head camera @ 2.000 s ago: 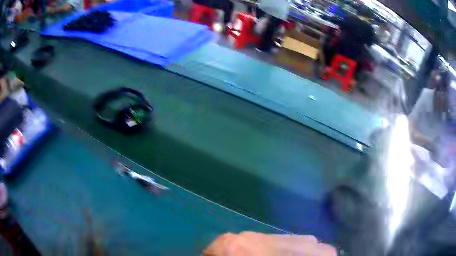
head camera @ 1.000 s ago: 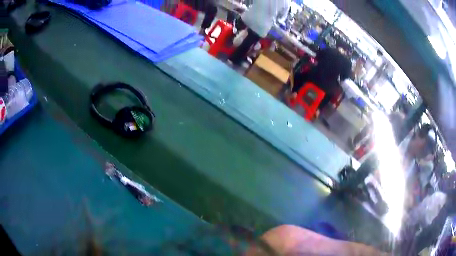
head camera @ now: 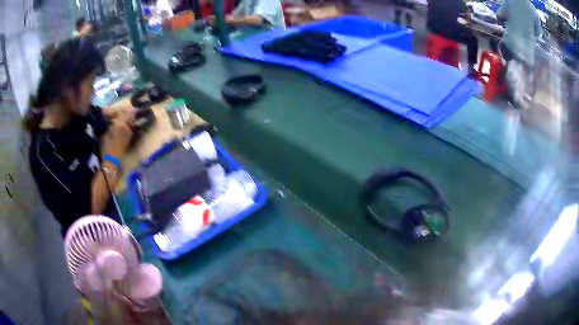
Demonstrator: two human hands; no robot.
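Note:
Neither of my hands shows in the current view. An unfinished black headphone (head camera: 406, 206) lies on the green shelf at the right. Its open ear cup (head camera: 421, 223) faces up and shows a green circuit board. The picture is blurred, most of all near the lower and right rims. The teal bench mat (head camera: 292, 254) runs along the bottom, in front of the shelf.
A blue tray (head camera: 202, 242) with a dark box and white items stands at the left. A pink fan (head camera: 108, 260) is below it. A person (head camera: 70, 146) works beyond. Blue plastic sheets (head camera: 393, 79) bear black parts (head camera: 305, 46). More headphones (head camera: 244, 90) lie on the shelf.
The view has swung left, so the headphone now appears further right. The hand seen earlier at the bottom edge has left the picture. The neighbouring person, whole tray and fan have come in.

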